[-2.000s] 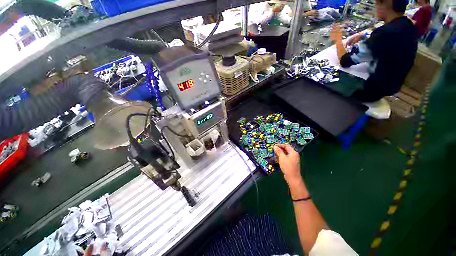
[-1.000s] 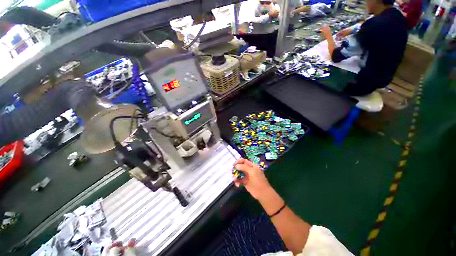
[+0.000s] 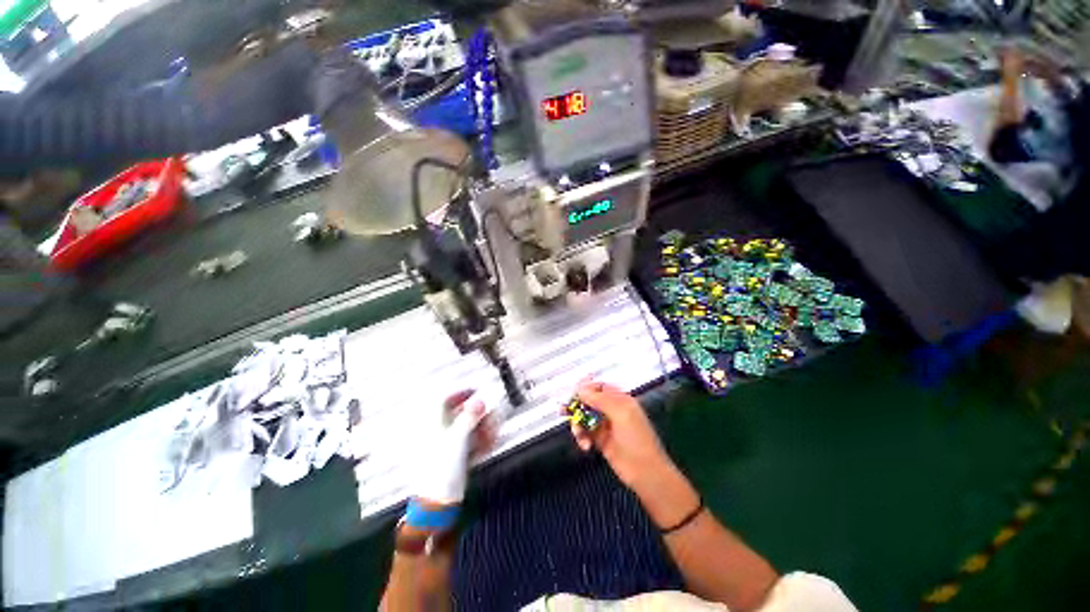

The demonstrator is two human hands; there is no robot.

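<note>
My bare right hand holds a small circuit board with yellow parts between thumb and fingers, above the front edge of the ribbed white board. My left hand, in a white glove, is over the ribbed board, left of the soldering iron tip. It is blurred, and I cannot tell if it holds anything. A heap of green circuit boards lies in a black tray at the right. White parts are heaped at the left.
The soldering controller stands behind the iron, beside the fume hood. A conveyor belt runs behind with scattered pieces. A red bin is beyond it. Another black tray is at the right. A person's arm shows top right.
The view has swung left and down. My right hand took a circuit board from the heap and moved to the ribbed board. My left hand has come from the white parts towards the iron.
</note>
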